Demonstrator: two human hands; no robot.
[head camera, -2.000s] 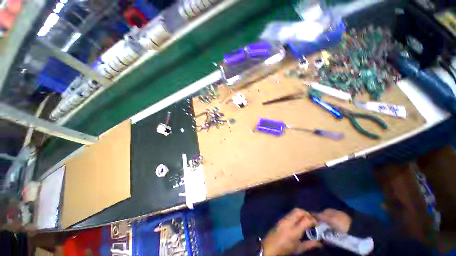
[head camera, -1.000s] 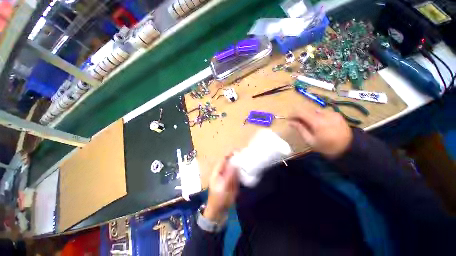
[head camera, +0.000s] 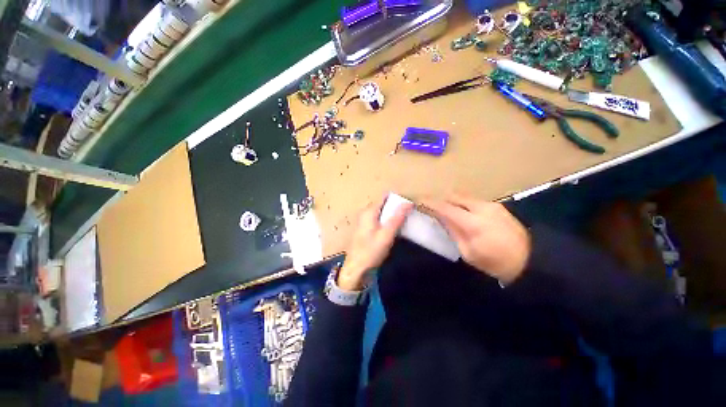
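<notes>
A white housing (head camera: 426, 232) is held between both hands just off the front edge of the cardboard sheet (head camera: 382, 171). My left hand (head camera: 372, 242) grips its left end, thumb on top. My right hand (head camera: 487, 236) lies along its upper right side with the fingers over it. The inside of the housing is hidden. A purple block (head camera: 424, 141) with a short wire lies on the cardboard beyond the hands. The clear-handled screwdriver is not seen on the cardboard; whether it is in my right hand cannot be told.
Pliers (head camera: 585, 127), a blue-handled screwdriver (head camera: 521, 101), tweezers (head camera: 450, 88) and a white tube (head camera: 609, 102) lie at the right. A heap of green boards (head camera: 577, 40) and a clear tray (head camera: 394, 36) are behind. Blue crates (head camera: 247, 326) stand below left.
Both hands rose from the lap to the bench edge with the white housing. My right hand moved from beside the purple block onto the housing. The screwdriver beside the block is gone.
</notes>
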